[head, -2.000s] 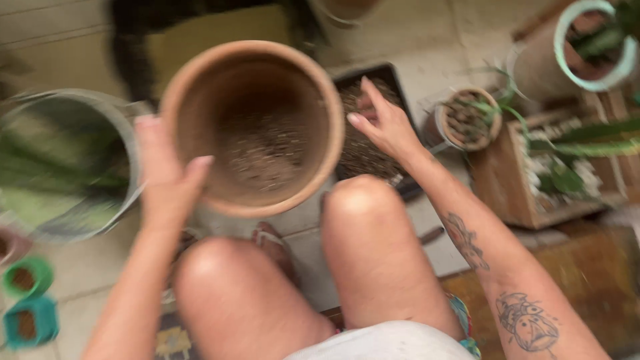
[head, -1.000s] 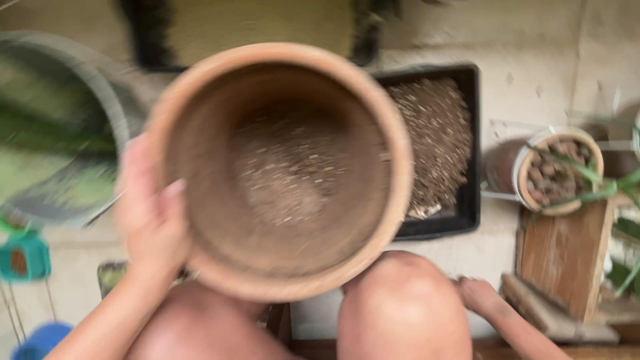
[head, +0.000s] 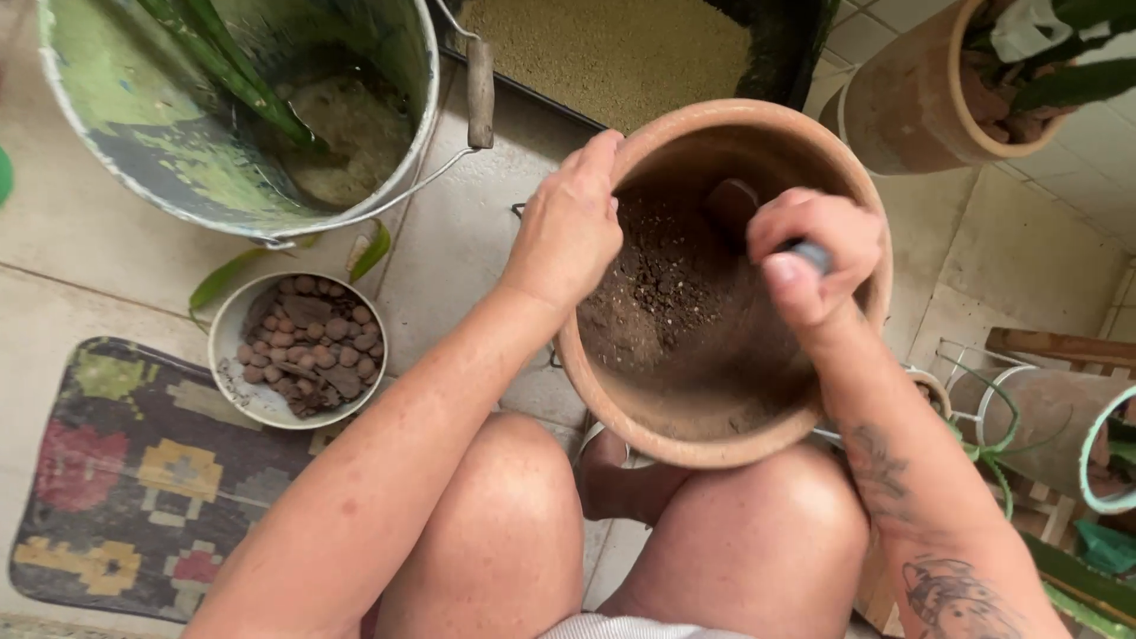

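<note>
A large terracotta pot (head: 692, 444) rests tilted by my knees, its mouth facing me. My left hand (head: 572, 222) grips its rim at the upper left, with the fingers over the edge. Inside the pot, my right hand (head: 816, 253) is closed around the dark handle of a hand trowel (head: 732, 206); the blade is partly in shadow and hard to make out. Dark, crumbly soil (head: 666, 280) with pale specks lies on the bottom and along the inner wall.
A metal bucket (head: 240, 226) with green leaves in water stands at the upper left. Below it, a bowl (head: 382, 355) of clay pebbles touches a patterned mat (head: 115, 461). A black tray (head: 568, 111) of granular material lies beyond the pot; potted plants (head: 914, 89) stand on the right.
My right hand, empty two seconds ago and down by my knee one second ago, is now inside the pot, holding a trowel. The left hand has moved to the rim's upper left. The view has shifted.
</note>
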